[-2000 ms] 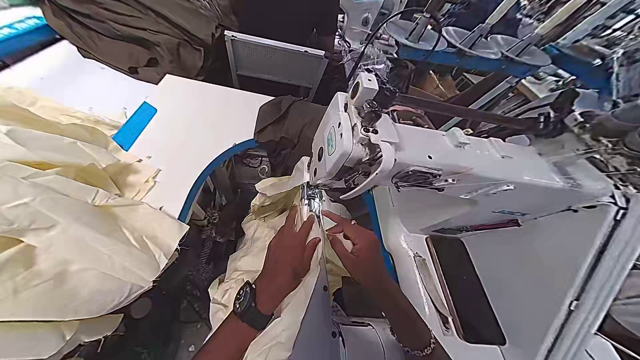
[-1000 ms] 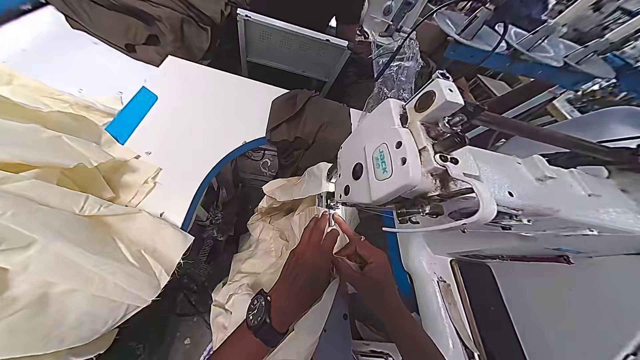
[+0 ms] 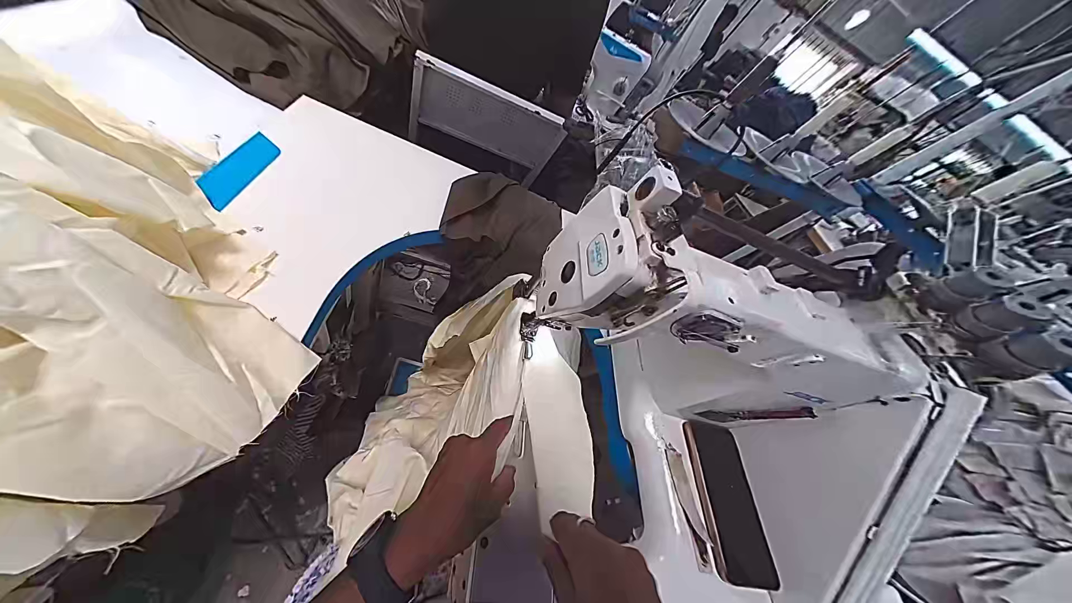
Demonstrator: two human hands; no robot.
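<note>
A white Jack sewing machine (image 3: 599,264) stands at centre right, its lit needle area over cream fabric (image 3: 563,410). The cloth runs from under the presser foot (image 3: 528,328) toward me and hangs in folds at the left of the narrow machine bed. My left hand (image 3: 461,490), with a dark watch on the wrist, grips the cloth along the left side of the bed. Lower and to the right, my right hand (image 3: 596,557) pinches the near end of the flat strip between thumb and curled fingers. The two hands are apart, both nearer to me than the needle.
A large pile of cream fabric (image 3: 109,335) covers the left of a white table (image 3: 360,159) with a blue edge. Dark cloth (image 3: 494,226) lies behind the needle area. A phone (image 3: 730,502) and a slim red tool (image 3: 758,414) rest on the machine's right side.
Both hands have moved back from the presser foot toward me and farther apart. More of the cream strip shows between the needle and my right hand.
</note>
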